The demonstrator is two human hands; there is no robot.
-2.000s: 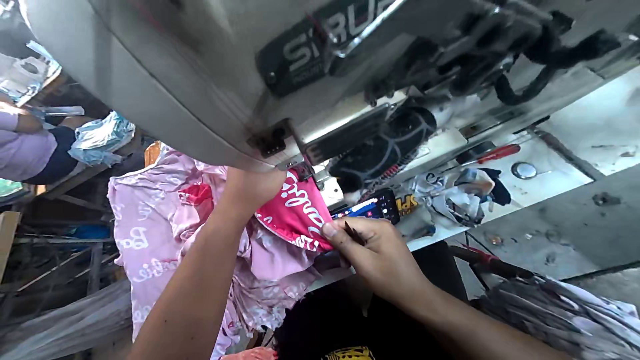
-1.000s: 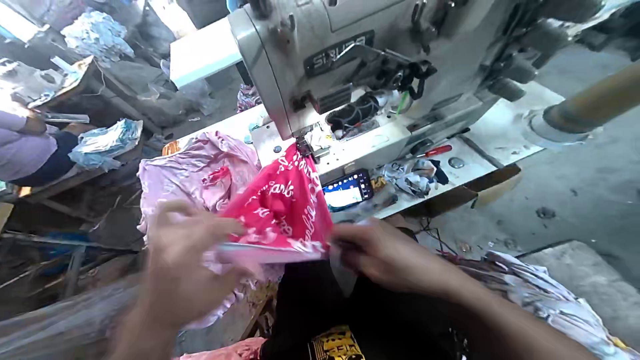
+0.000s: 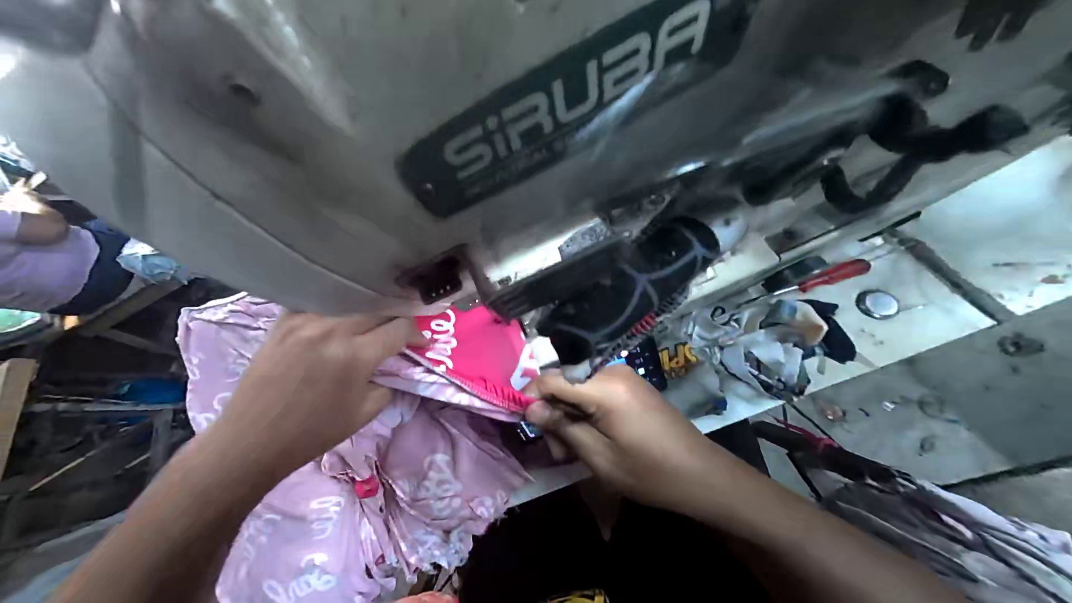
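Note:
A Siruba sewing machine [image 3: 536,109] fills the upper part of the view, its head close above my hands. Bright pink printed fabric [image 3: 481,347] lies under the needle area, its stitched edge running toward my right hand. My left hand [image 3: 335,368] grips the pink fabric at its left side, by the machine head. My right hand [image 3: 586,410] pinches the right end of that edge between thumb and fingers. Pale pink printed fabric [image 3: 435,477] is bunched below and left of my hands. The needle itself is hidden.
A red-handled screwdriver [image 3: 833,275], fabric scraps [image 3: 766,347] and a round metal disc [image 3: 878,303] lie on the machine table. A phone [image 3: 641,362] is partly hidden behind my right hand. Another person [image 3: 50,260] is at far left. Striped cloth [image 3: 938,536] is piled at lower right.
One second ago my hands held the pink fabric spread out in front of the machine; now it is up under the machine head. The view has moved much closer to the machine.

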